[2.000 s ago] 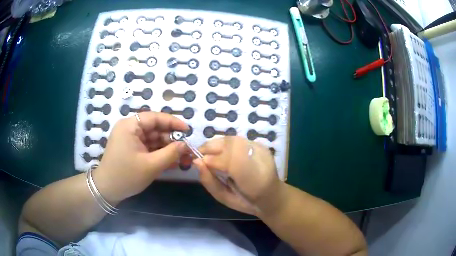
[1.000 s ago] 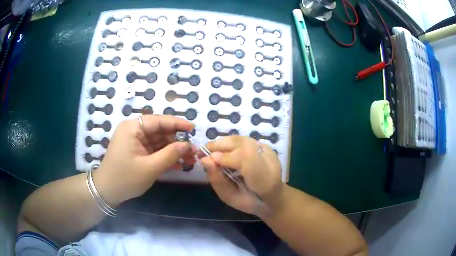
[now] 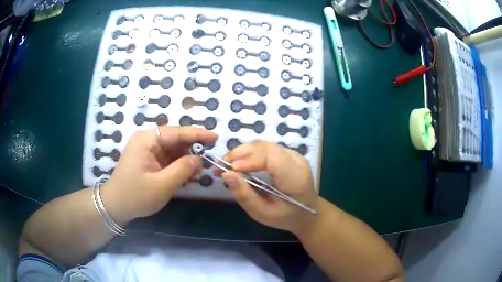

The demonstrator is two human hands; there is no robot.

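My left hand (image 3: 151, 171) holds a small round metal component (image 3: 197, 148) between thumb and index finger, over the lower middle of the white foam tray (image 3: 220, 114). The component's pale, ringed face shows. My right hand (image 3: 272, 184) holds slim silver tweezers (image 3: 264, 187) between thumb and fingers. The tweezer tips are at the component's lower right edge; whether they grip anything is too small to tell. The tray has columns of dumbbell-shaped slots, with pale ringed parts mostly in the upper rows. My hands hide some lower slots.
A small dark clump (image 3: 317, 93) lies at the tray's right edge. A mint-green knife (image 3: 337, 49), a red clip (image 3: 410, 75) and a pale green tape roll (image 3: 421, 129) lie to the right. Stacked slotted trays (image 3: 456, 96) stand far right. A metal object (image 3: 351, 7) is at the top.
The component has tilted in my left fingertips, and its ringed face shows more clearly than a second ago. My right hand has turned, and the tweezers' rear end now shows past the palm.
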